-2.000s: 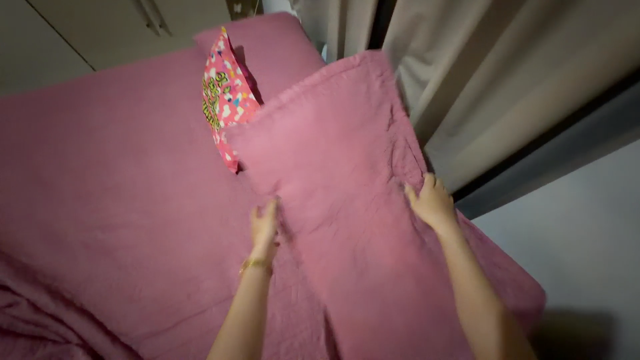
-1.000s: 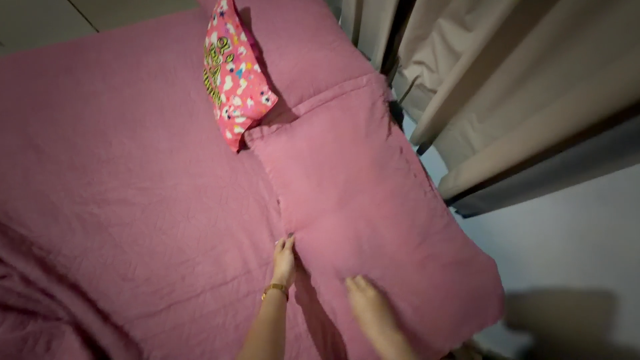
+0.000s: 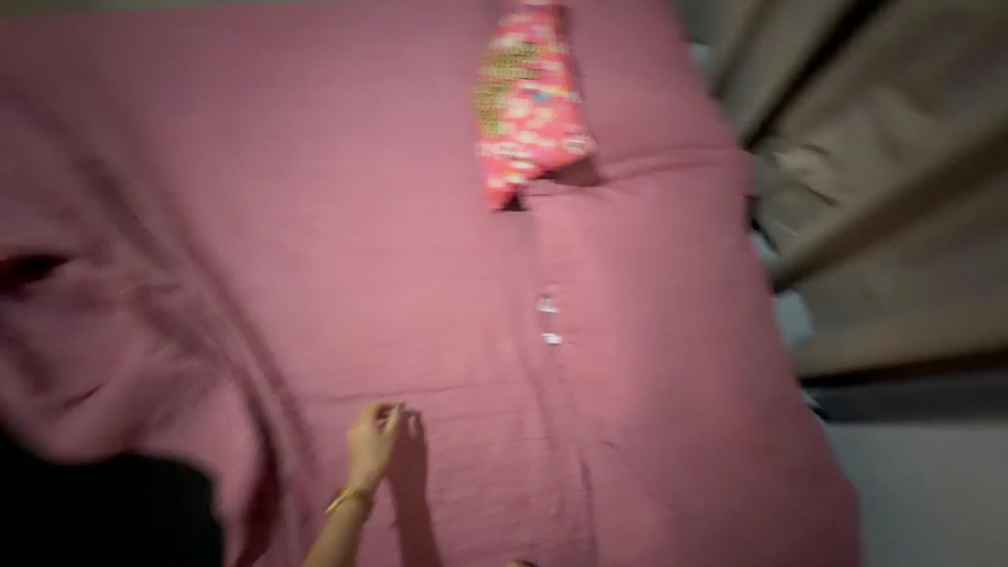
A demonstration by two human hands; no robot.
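My left hand, with a gold-coloured bracelet at its wrist, is over the pink bedsheet; its fingers are curled and blurred, and whether they touch the sheet or pinch anything is unclear. At the bottom edge only a sliver of my right hand shows. To the right lies a pink pillow, with another pink pillow beyond it. A small red patterned pillow lies against their left side. A small whitish tag shows at the near pillow's left edge.
A bunched pink blanket covers the left side. Beige curtains hang along the right side of the bed, above a pale wall. Something black fills the lower left corner.
Both hands were on the near pillow's cover; my left hand is now left of the pillow, and my right hand has dropped almost out of view. The view has swung left.
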